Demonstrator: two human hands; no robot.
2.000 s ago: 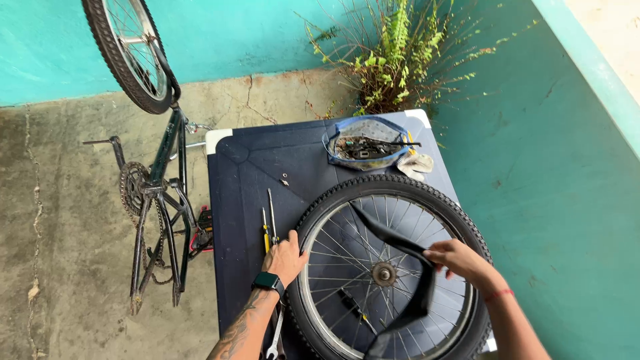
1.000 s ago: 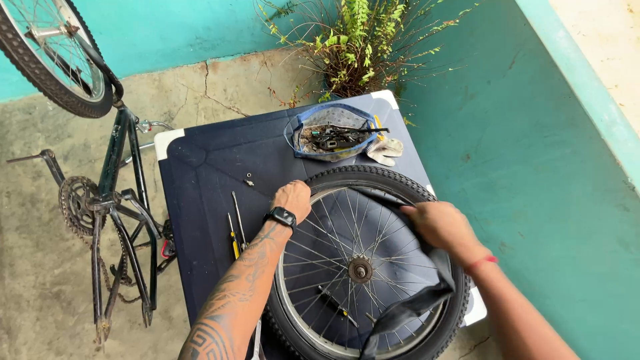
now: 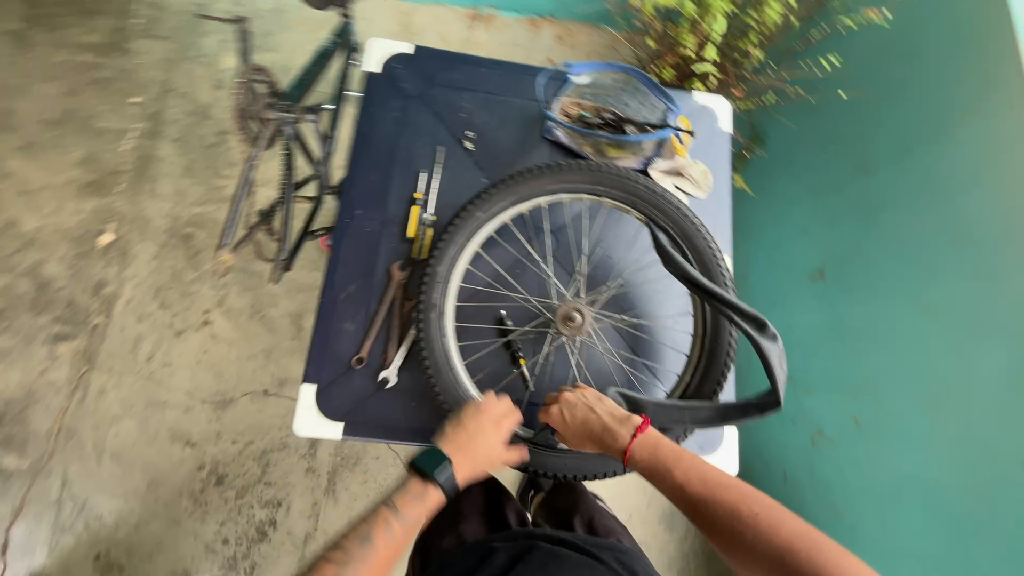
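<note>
A bicycle wheel (image 3: 573, 318) with a knobby tire (image 3: 436, 320) lies flat on the dark folding table. A black inner tube (image 3: 752, 328) comes out of the tire at the upper right, loops past the wheel's right side and runs back to my right hand (image 3: 592, 420). That hand grips the tube at the near rim, its fingers curled. Beside it, my left hand (image 3: 484, 432) is at the near left part of the tire, blurred, fingers partly bent; its hold is unclear. A dark slim tool with yellow marks (image 3: 516, 350) lies beneath the spokes.
Left of the wheel lie screwdrivers (image 3: 416, 206) and wrenches (image 3: 380, 316). Small metal parts (image 3: 469, 141) rest farther up the table (image 3: 376, 144). A clear blue-edged bag (image 3: 612, 112) of parts and a whitish glove (image 3: 682, 176) are at the back right. A bicycle frame (image 3: 296, 120) stands left; a wall (image 3: 872, 288) is at right.
Both hands have moved to the near edge of the wheel. The inner tube, earlier lying across the wheel, now loops out beyond its right side. The view has shifted down toward the body.
</note>
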